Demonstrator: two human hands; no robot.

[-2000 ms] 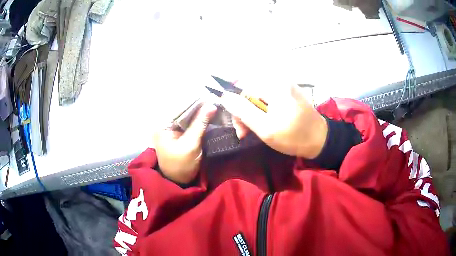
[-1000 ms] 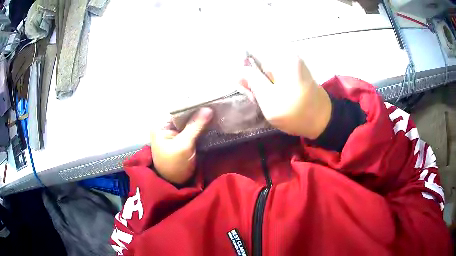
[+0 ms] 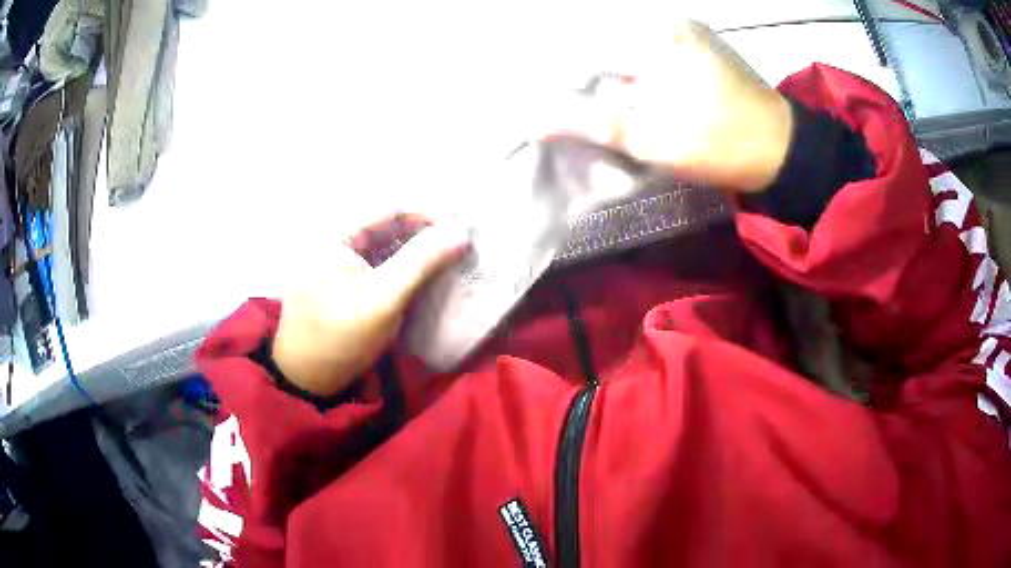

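A small cloth piece (image 3: 488, 277), pale and washed out by glare, is stretched between my hands over the table's front edge. My left hand (image 3: 355, 294) grips its lower left end, with the fingers behind it. My right hand (image 3: 693, 117) is at its upper right end and is blurred. A thin dark piece, likely part of the thread snips (image 3: 604, 82), shows at the right fingertips; the rest of it is hidden or lost in the glare.
The white table (image 3: 277, 100) has a measuring tape (image 3: 637, 213) along its front edge. Long grey-brown cloth strips (image 3: 142, 105) hang at the left, beside a blue cord (image 3: 58, 333). A thin red object (image 3: 916, 10) lies at the top right. Dark cloth is below the table at left.
My hands have moved apart, the left one down and left, the right one up and right. The cloth has turned and now slants between them. The orange handle no longer shows.
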